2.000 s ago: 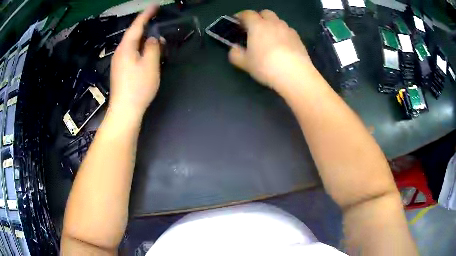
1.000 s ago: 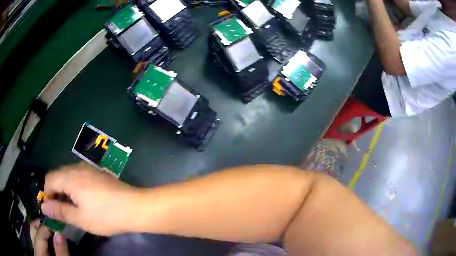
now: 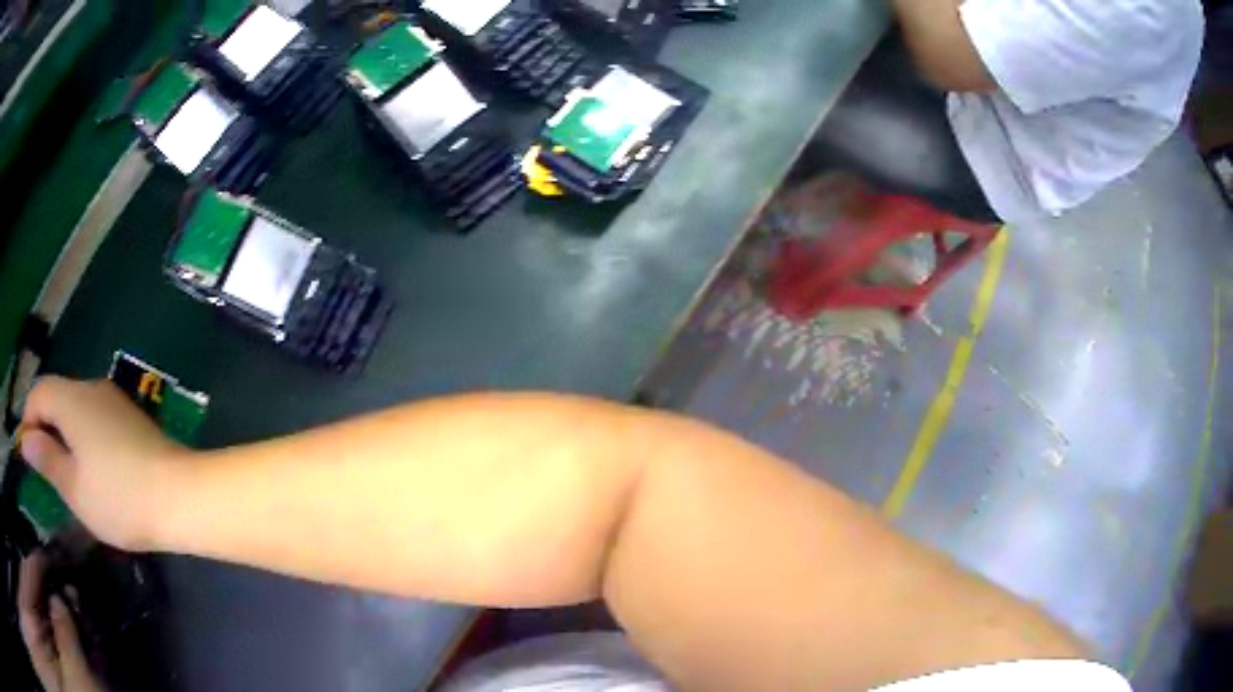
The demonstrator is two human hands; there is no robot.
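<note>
My right hand [image 3: 102, 460] is at the left edge, fingers curled and pinching a small orange tab at the end of a display module, whose green board [image 3: 43, 506] shows just below the fingers. My left hand [image 3: 57, 635] is at the lower left, partly cut off, with its fingers near a dark piece [image 3: 119, 595]; its grip is unclear. Another display module [image 3: 183, 410], with a green end and orange flex, lies on the bench just beyond my right hand and is partly covered by it.
Stacks of fitted units [image 3: 271, 277] stand beyond my forearm on the dark green bench [image 3: 541, 304]. A unit with an orange part [image 3: 609, 133] lies near the bench edge. A red stool [image 3: 886, 250] stands on the grey floor [image 3: 1055, 406], and a coworker's white sleeve [image 3: 1082, 68] shows at upper right.
The view has swung right, so the bench parts and my hands appear farther left. Since the oldest frame, my hands have come together at a green-ended display module.
</note>
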